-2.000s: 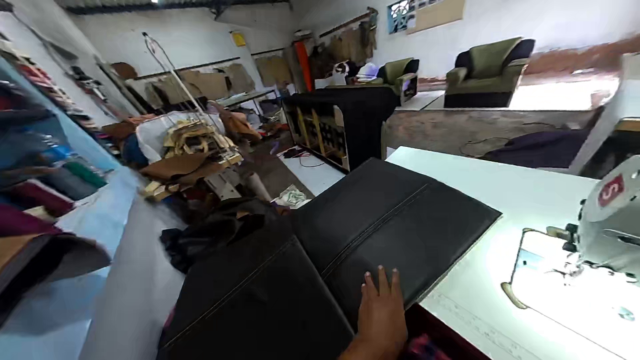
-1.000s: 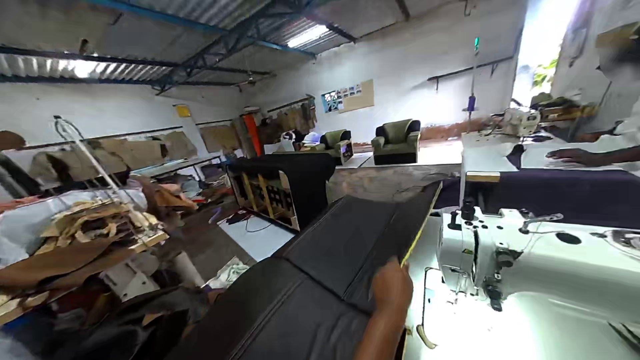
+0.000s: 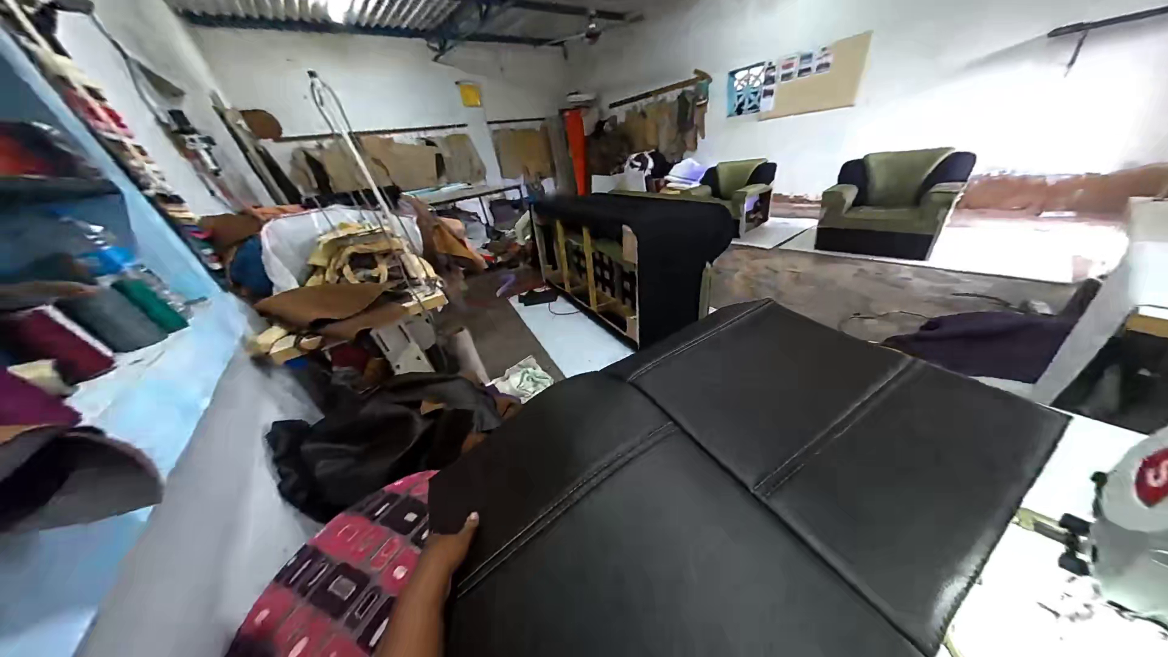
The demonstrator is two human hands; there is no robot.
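Note:
A large black leather-like panel (image 3: 730, 493) with stitched seams fills the lower middle of the head view. It slopes up to the right and partly lies over the white sewing table. At its left edge is my left hand (image 3: 449, 549), thumb on top and the other fingers hidden beneath, gripping the edge. A red and black patterned cloth (image 3: 342, 579) shows beside this hand and forearm. My right hand is out of view. Close to the panel's right edge stands a white sewing machine (image 3: 1131, 529), cut off by the frame.
Left is a light blue shelf (image 3: 182, 365) with rolled material. Dark material (image 3: 383, 438) is heaped beyond the panel, near a pile of scraps (image 3: 365, 265). A black sofa frame (image 3: 639, 265) stands farther off, with green and black armchairs (image 3: 899, 205) behind. Purple cloth (image 3: 990, 342) lies right.
The black panel now spreads wider to the right, over the sewing table. Earlier a hand lay at its near right edge; now a hand grips its left edge. The view has swung back left.

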